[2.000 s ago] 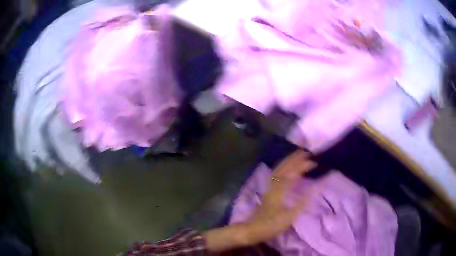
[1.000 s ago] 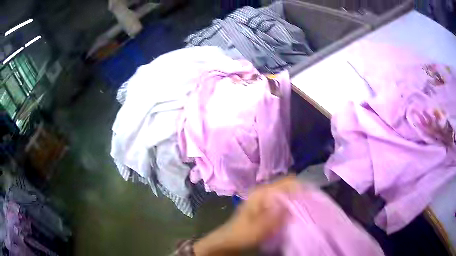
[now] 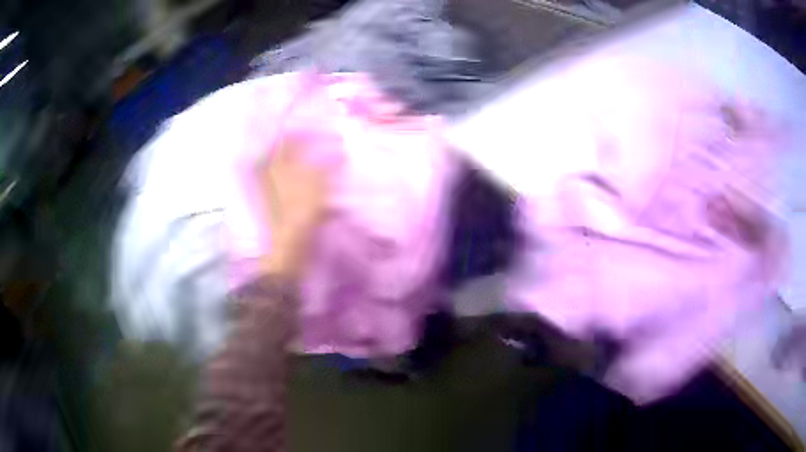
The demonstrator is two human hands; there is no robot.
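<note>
My left hand (image 3: pixel 296 199) is blurred, in a maroon sleeve, reaching up from the bottom left. It lies on or just over the pink garments (image 3: pixel 380 238) heaped at centre-left. Its fingers are too smeared to show a grip. A pink garment with brown-red motifs (image 3: pixel 636 229) is spread on the white table (image 3: pixel 751 71) at the right, its lower edge hanging over the table edge. My right hand is out of the picture.
Pale white-grey cloth (image 3: pixel 163 265) lies under and left of the pink pile. Grey garments (image 3: pixel 380 44) are heaped behind it. A dark gap (image 3: pixel 486 221) separates pile and table. The table's yellowish edge (image 3: pixel 756 406) runs at lower right. A blurred purple object (image 3: pixel 789 340) shows at the right rim.
My left hand has moved from low centre up and left onto the pink pile. The pink cloth it carried low in front no longer shows there separately. The view has also shifted.
</note>
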